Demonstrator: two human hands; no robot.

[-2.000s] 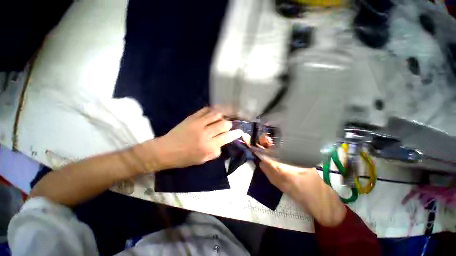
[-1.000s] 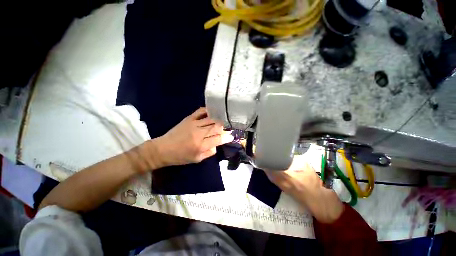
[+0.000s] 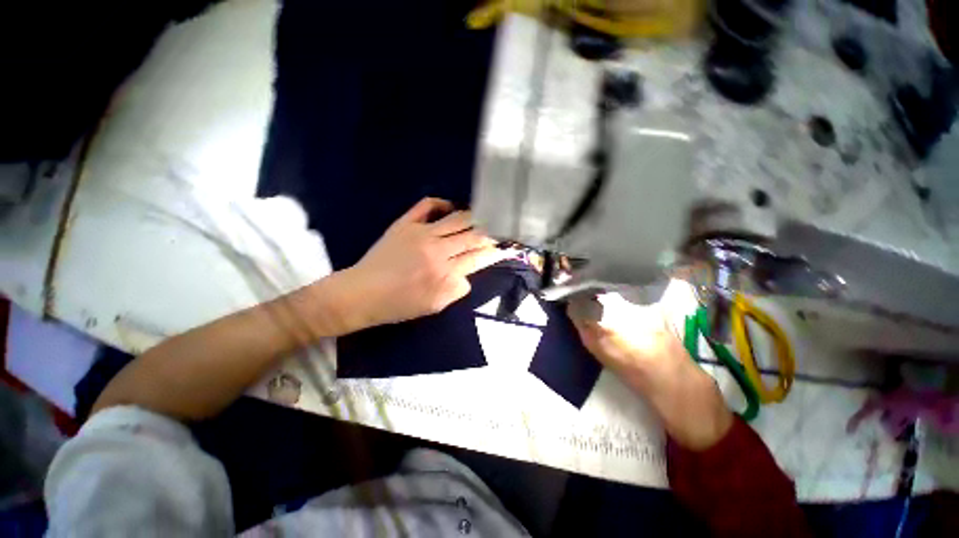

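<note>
A large dark cloth panel lies left of the needle, and its lower end spreads towards the table's front edge. My left hand lies flat on the cloth, fingertips beside the presser foot area under the sewing machine head. My right hand is at the right of the needle, its fingers partly hidden by the machine head and washed out by glare; whether it grips the cloth cannot be told. A narrow dark cloth part hangs below the needle between the hands.
Scissors with a green and a yellow handle loop lie right of my right hand. Yellow cord sits atop the machine. A pink bundle is at the far right. A faint printed ruler runs along the table's front edge.
The small dark cloth by the needle has shifted, showing small white triangular gaps. My right hand has moved slightly right and up. The whole view has shifted and the machine head looks blurred.
</note>
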